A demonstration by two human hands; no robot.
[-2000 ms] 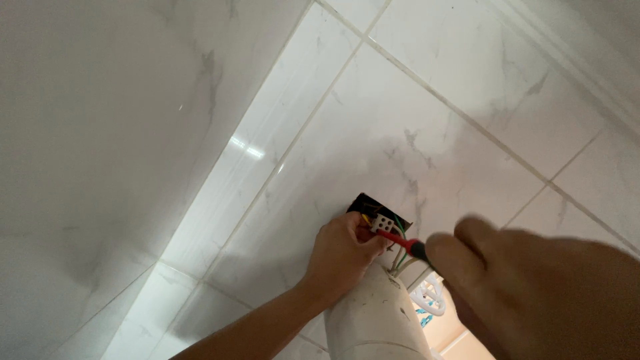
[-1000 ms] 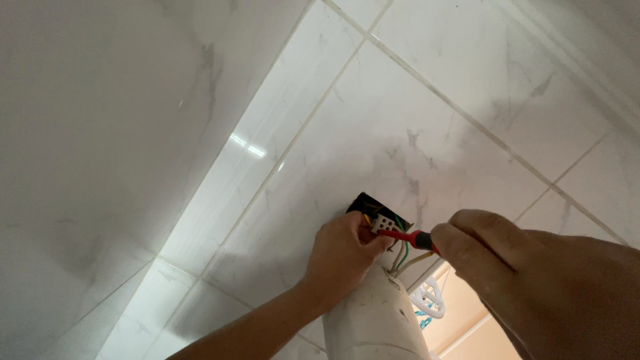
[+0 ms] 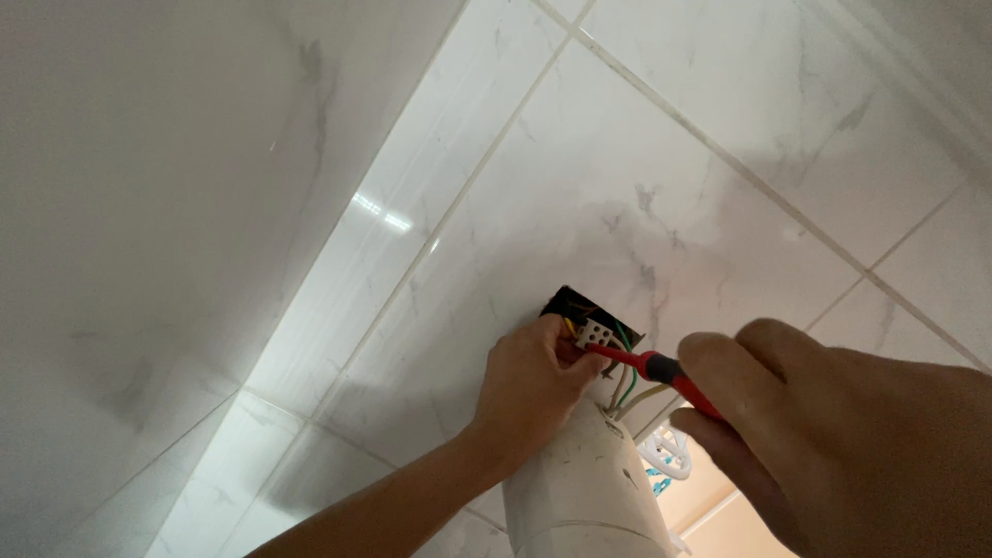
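Observation:
My left hand [image 3: 535,380] pinches a white terminal block [image 3: 594,334] at the mouth of a dark rectangular opening [image 3: 573,301] in the marble-look tiles. A red and black insulated screwdriver [image 3: 661,368] is gripped in my right hand [image 3: 790,411], its red shaft slanting left to the block's lower edge. Whether the tip sits in a screw hole cannot be made out. A green wire [image 3: 634,380] and pale wires [image 3: 616,391] run between the opening and the top of a white cylindrical body [image 3: 581,488] below. A bit of yellow wire [image 3: 570,327] shows by my left fingertips.
Glossy tiles [image 3: 496,248] with grout lines surround the opening. A pale cable [image 3: 645,397] passes behind the screwdriver to the right. Beyond the cylinder, at lower right, hang a white looped object [image 3: 668,453] and small blue pieces [image 3: 661,487] in a brighter area.
My right hand has shifted its grip on the screwdriver, its fingers turning between frames. My left hand stays on the terminal block.

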